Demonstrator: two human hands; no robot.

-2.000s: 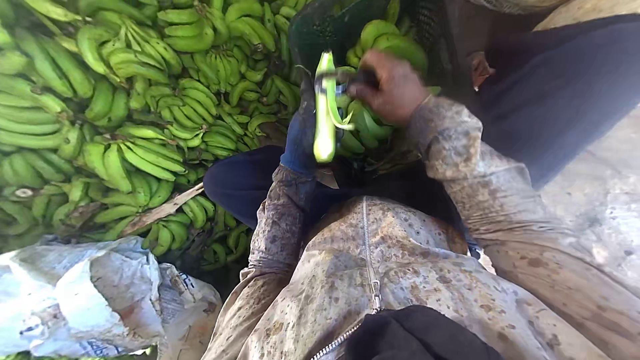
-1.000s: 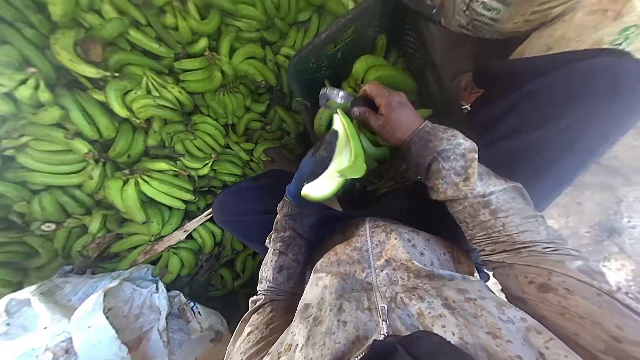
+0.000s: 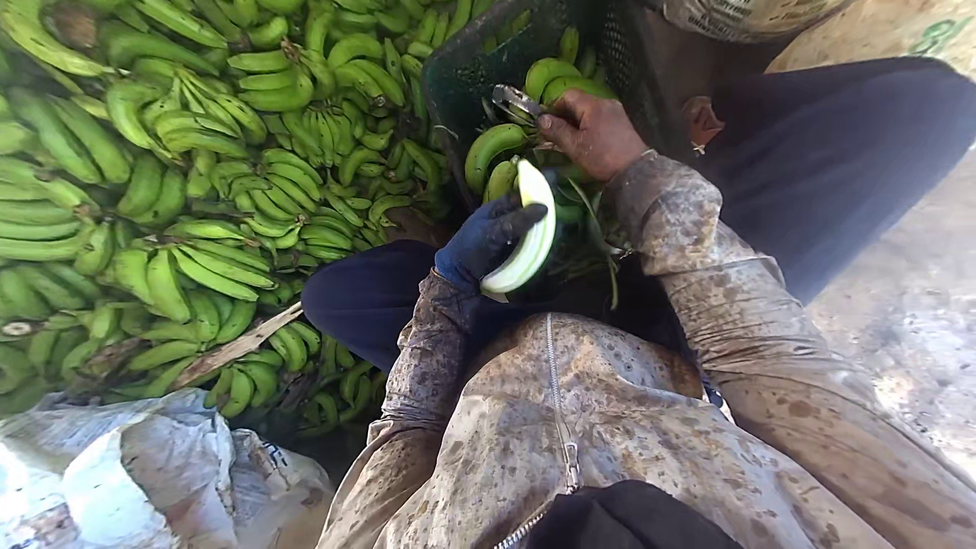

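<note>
My left hand (image 3: 492, 238), in a dark blue glove, grips a partly peeled green banana or plantain (image 3: 530, 242) over my lap; its pale flesh shows, with some green at its edges. My bare right hand (image 3: 595, 131) is closed on a metal peeler (image 3: 517, 103), up and to the right of the fruit and apart from it. Beneath that hand, unpeeled green bananas (image 3: 494, 152) lie in a dark green plastic crate (image 3: 450, 84). Thin strips of peel (image 3: 612, 278) hang below the right hand.
A large heap of green banana bunches (image 3: 213, 183) covers the left side. A crumpled white sack (image 3: 130, 473) lies at the lower left, and a dry stalk (image 3: 240, 345) rests on the heap. Printed sacks (image 3: 747, 17) stand at the top right, beyond my bent leg (image 3: 831, 168).
The green peel hanging from the fruit two seconds ago no longer hangs there, and more pale flesh shows. My right hand and the peeler have moved away from the fruit.
</note>
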